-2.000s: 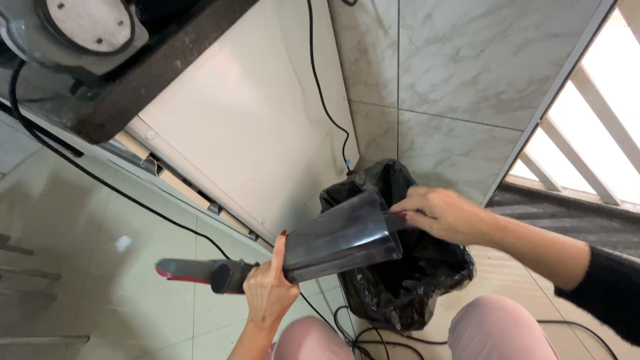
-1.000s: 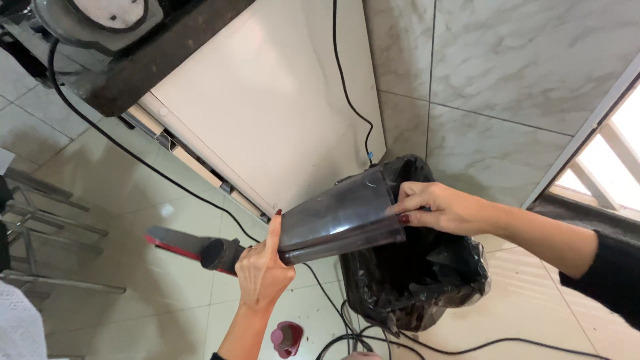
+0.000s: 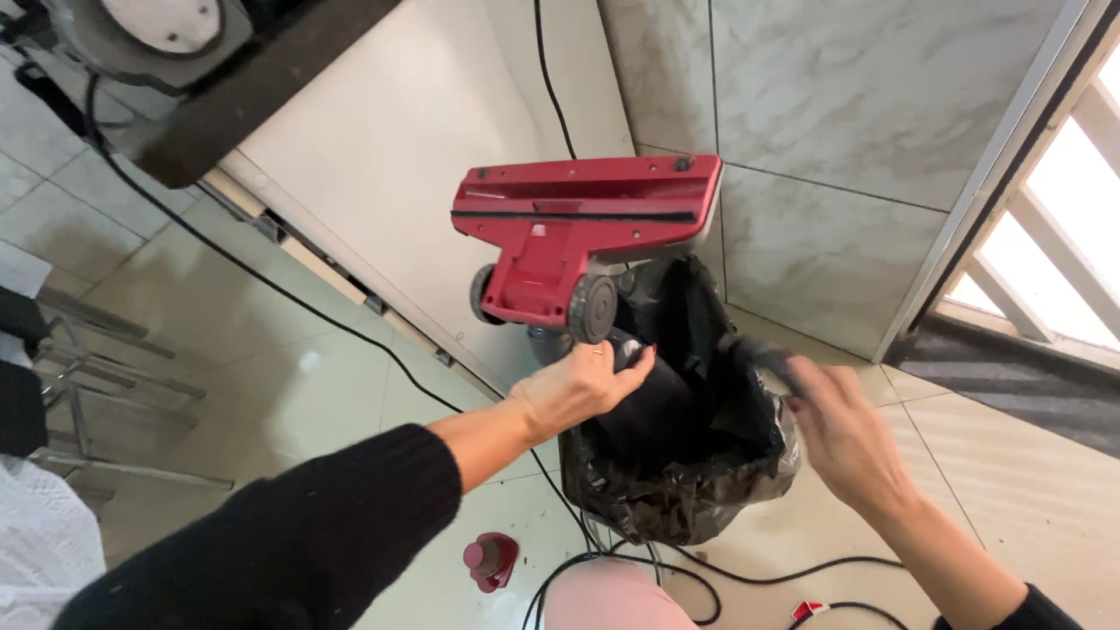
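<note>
My left hand (image 3: pixel 582 381) grips the dark vacuum cleaner body (image 3: pixel 647 394), whose lower end is down inside a bin lined with a black plastic bag (image 3: pixel 682 507). Above that hand stands the vacuum's red floor head (image 3: pixel 573 219), its underside with two dark wheels turned toward me. At the bin's right rim my right hand (image 3: pixel 840 429) holds a blurred dark piece (image 3: pixel 766 359), which I cannot identify. How far the body reaches into the bag is hidden.
A white cabinet panel (image 3: pixel 394 157) rises behind the bin, below a dark countertop edge (image 3: pixel 262 96). Black cable (image 3: pixel 709 577) lies coiled on the tiled floor, near a small red and dark part (image 3: pixel 492 560). Metal stool legs (image 3: pixel 131 376) stand at left, a barred opening (image 3: pixel 1032 245) at right.
The vacuum was held slantwise across the bin; now its body points down into it and the red head is up. My right hand has come off the body's wide end and holds a dark piece.
</note>
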